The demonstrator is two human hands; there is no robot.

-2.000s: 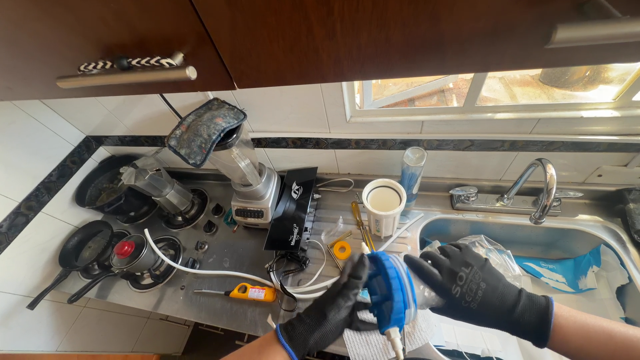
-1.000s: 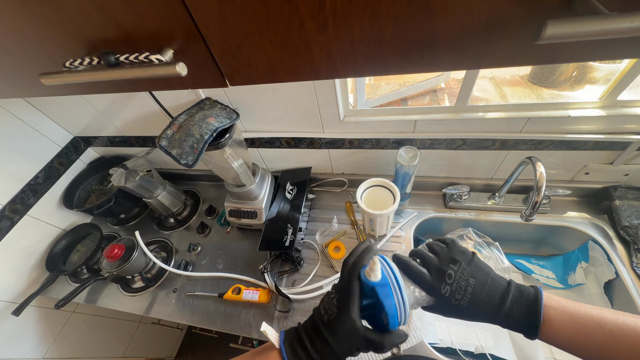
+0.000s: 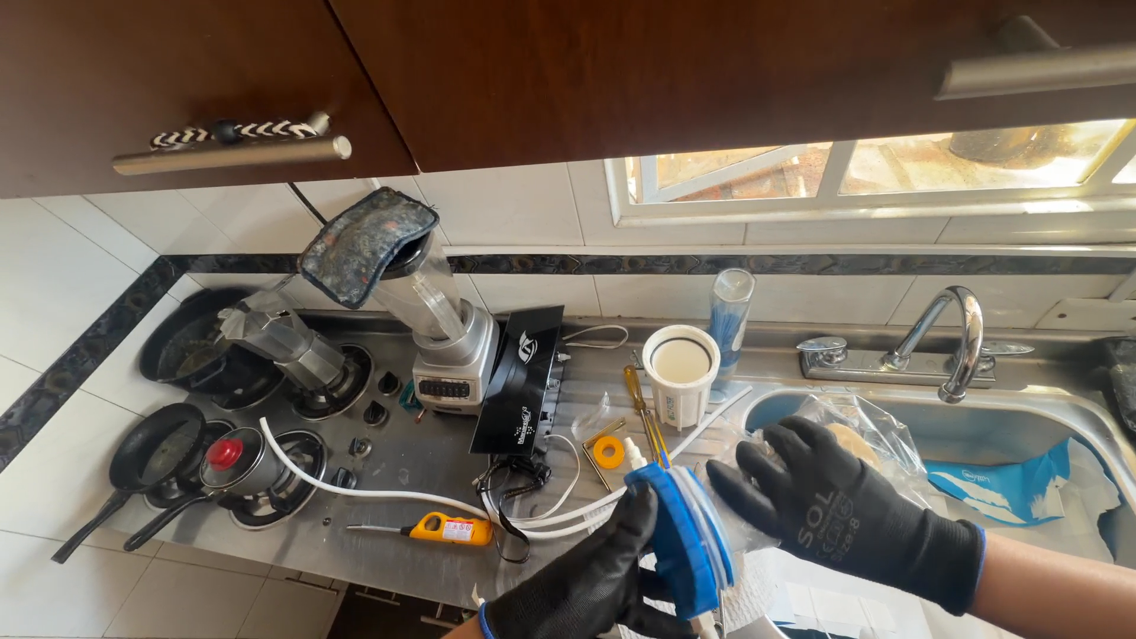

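Note:
Both hands wear black gloves. My left hand [image 3: 599, 577] grips the blue plastic cap [image 3: 679, 541] of a filter-like part, which is tilted, with a white fitting at its lower end. Against the part's clear, transparent side is my right hand [image 3: 808, 488], its fingers spread; how firmly it touches is unclear. Behind them, a white filter housing [image 3: 680, 368] stands upright on the drainboard beside a clear and blue bottle [image 3: 731, 319]. Yellow-handled screwdrivers [image 3: 635, 390], a roll of yellow-ringed tape [image 3: 609, 452] and a white hose [image 3: 382, 493] lie nearby.
An orange-handled lighter [image 3: 453, 529] lies on the steel counter. Left are a blender [image 3: 453, 355], a black panel [image 3: 517, 382], a moka pot [image 3: 293, 346] and pans [image 3: 155, 448] on the stove. The faucet [image 3: 963, 355] rises behind the sink [image 3: 941, 426], which holds blue-and-white packaging [image 3: 1012, 488].
The blue-capped part has turned in my hands; its white fitting pointed up a second ago and a white fitting now shows at its lower end. My right hand's fingers have spread.

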